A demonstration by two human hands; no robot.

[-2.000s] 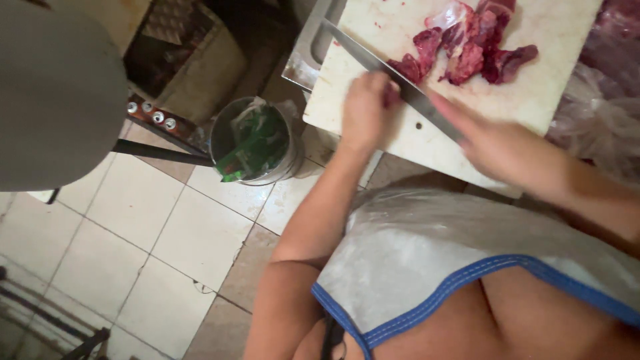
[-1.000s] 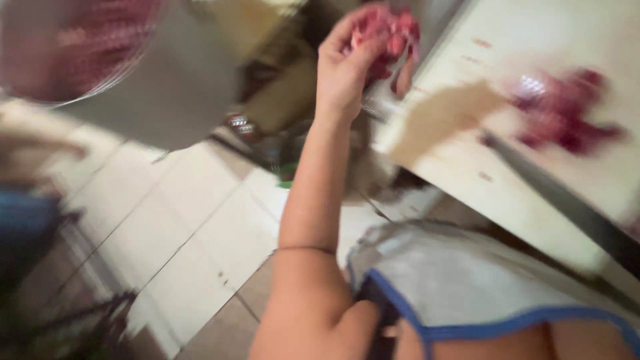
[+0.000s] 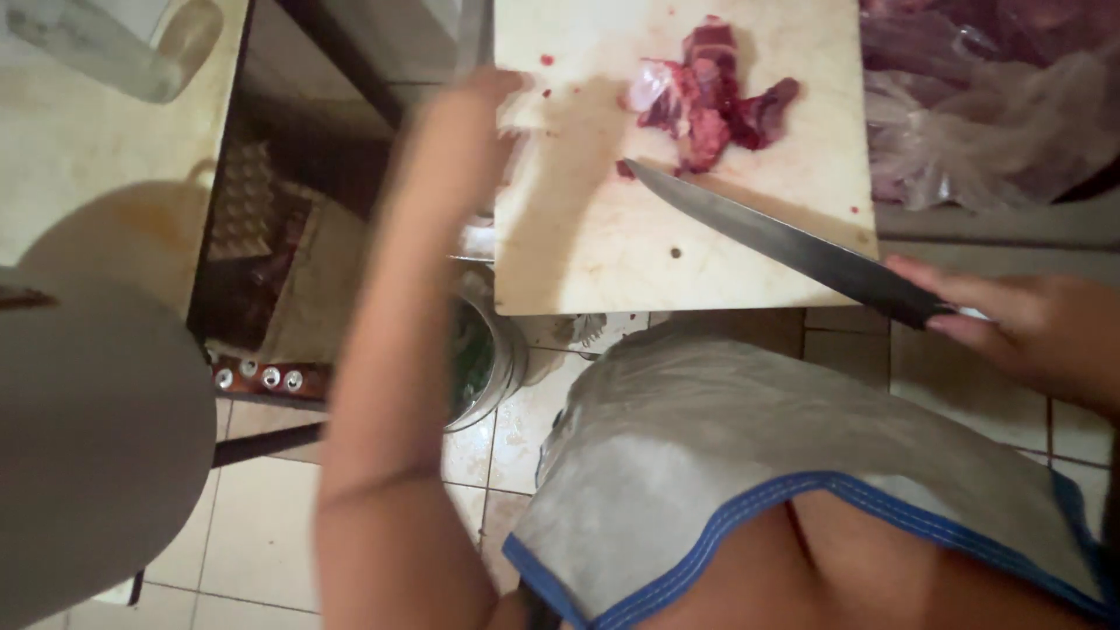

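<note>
My right hand (image 3: 1024,324) grips a long kitchen knife (image 3: 770,236) at the right, its blade angled up and left over a white cutting board (image 3: 595,271). Near the blade's tip lies a small scrap of meat (image 3: 625,168). Pieces of raw red meat (image 3: 704,105) with some pale fat are heaped at the upper middle of the board. My left hand (image 3: 477,114), blurred by motion, is at the board's left edge, away from the heap; whether it holds anything cannot be told.
Plastic bags of meat (image 3: 989,122) lie right of the board. Below its left side a bucket (image 3: 507,367) with something green inside stands on the tiled floor, partly behind my left arm. At left are a pale table (image 3: 105,140), a large grey rounded object (image 3: 96,455) and cans (image 3: 271,377) on a low shelf.
One second ago my left hand held raw meat, raised left of the board; now it is at the board's left edge. The knife, held over the board in both, has its tip by the scrap.
</note>
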